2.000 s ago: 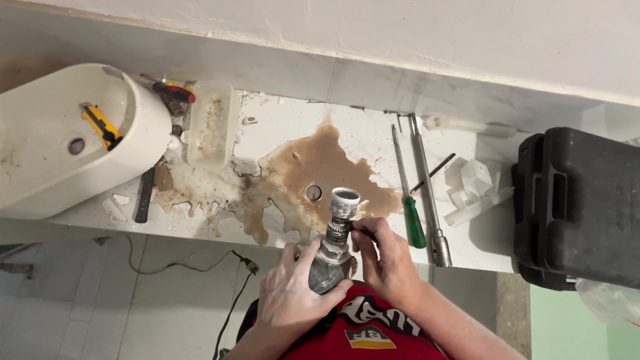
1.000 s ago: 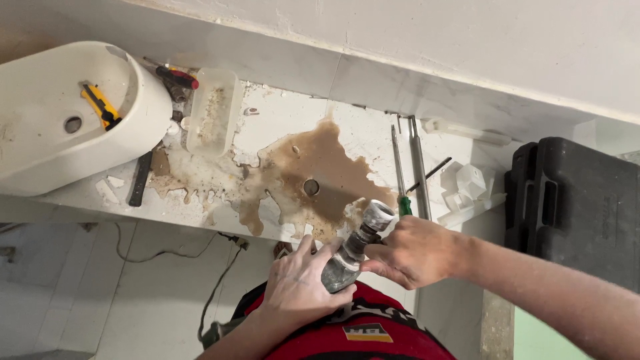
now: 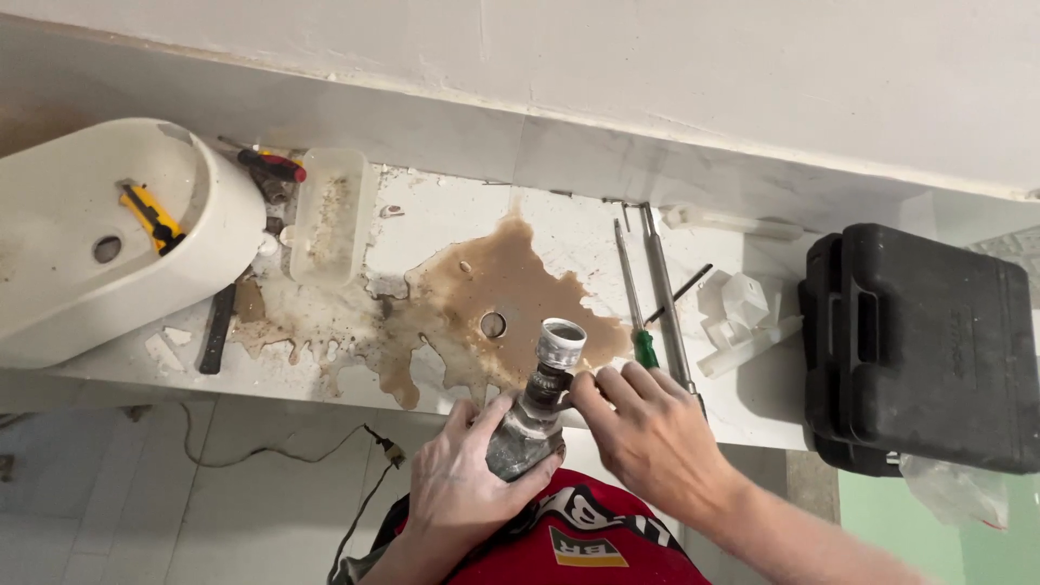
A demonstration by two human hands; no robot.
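My left hand (image 3: 475, 479) is wrapped around the dusty body of a power tool (image 3: 524, 435), seemingly an angle grinder, held upright against my red shirt. A pale cylindrical hole saw or core bit (image 3: 561, 343) points up from its spindle. At the dark collar below the bit, the fingers of my right hand (image 3: 646, 431) are bent around what may be a small wrench; the fingers hide most of it. Beyond the bit, a drilled round hole (image 3: 493, 325) lies in the white countertop, with brown slurry (image 3: 520, 276) spread around it.
A white basin (image 3: 236, 227) holding a yellow utility knife (image 3: 150, 218) stands left. Near it are a plastic tray (image 3: 363, 219), a red-black screwdriver (image 3: 280, 165) and a dark handle (image 3: 217, 329). Right lie a green-handled screwdriver (image 3: 644, 345), a metal bar (image 3: 668, 301), plastic pieces (image 3: 743, 301) and a black case (image 3: 951, 349).
The tool's bit leaned to the right a second ago and now stands more upright. My right hand has shifted its hold at the collar, its forearm now lower.
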